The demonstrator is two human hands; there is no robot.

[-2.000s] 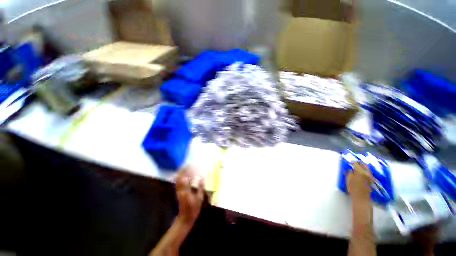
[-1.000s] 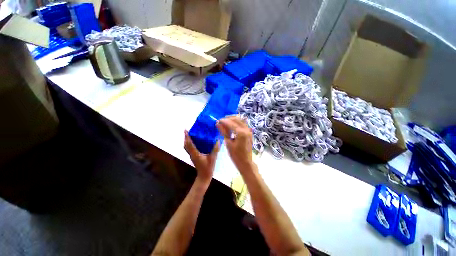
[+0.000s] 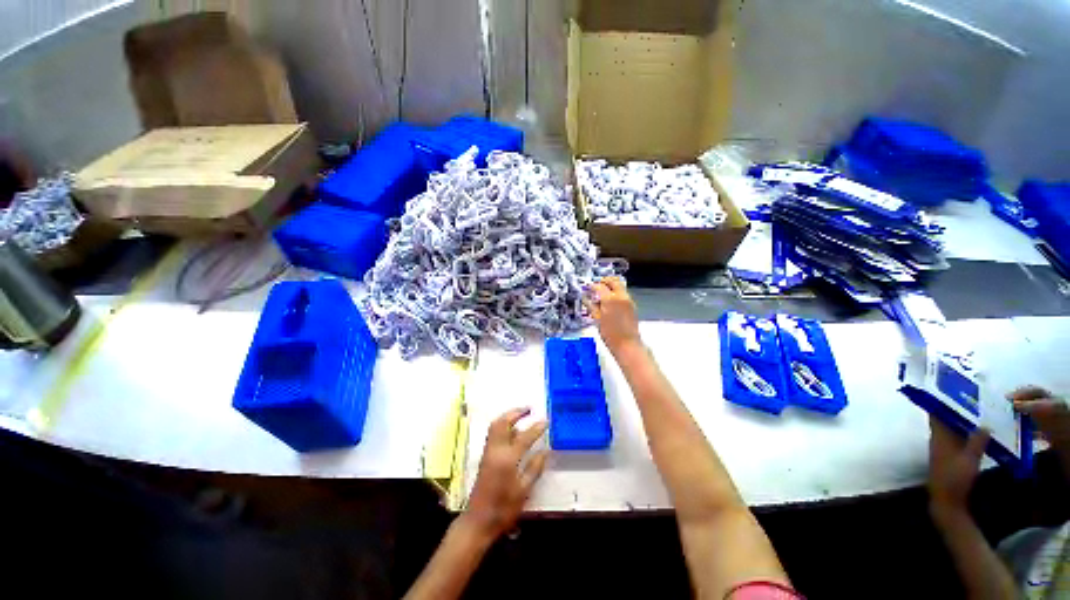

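A single blue blister tray (image 3: 578, 396) lies on the white tabletop in front of me, its hollows empty. My left hand (image 3: 510, 469) is just left of the tray's lower end, fingers apart and holding nothing. My right hand (image 3: 613, 314) reaches above the tray to the right lower edge of the heap of coiled white cables (image 3: 493, 252). Its fingertips are at the heap; whether they grip a cable is too small to tell. The stack of empty blue trays (image 3: 307, 369) stands to the left.
Two filled trays (image 3: 784, 363) lie at right. An open carton of small white pieces (image 3: 657, 244) stands behind. Flattened boxes (image 3: 851, 229) lie right rear. A person's hands (image 3: 974, 440) hold a printed box at far right. A second carton (image 3: 182, 176) and a kettle (image 3: 33, 302) are left.
Both hands have left the tray stack. A single tray now lies before me, my left hand beside it and my right hand at the cable heap. The view has swung right.
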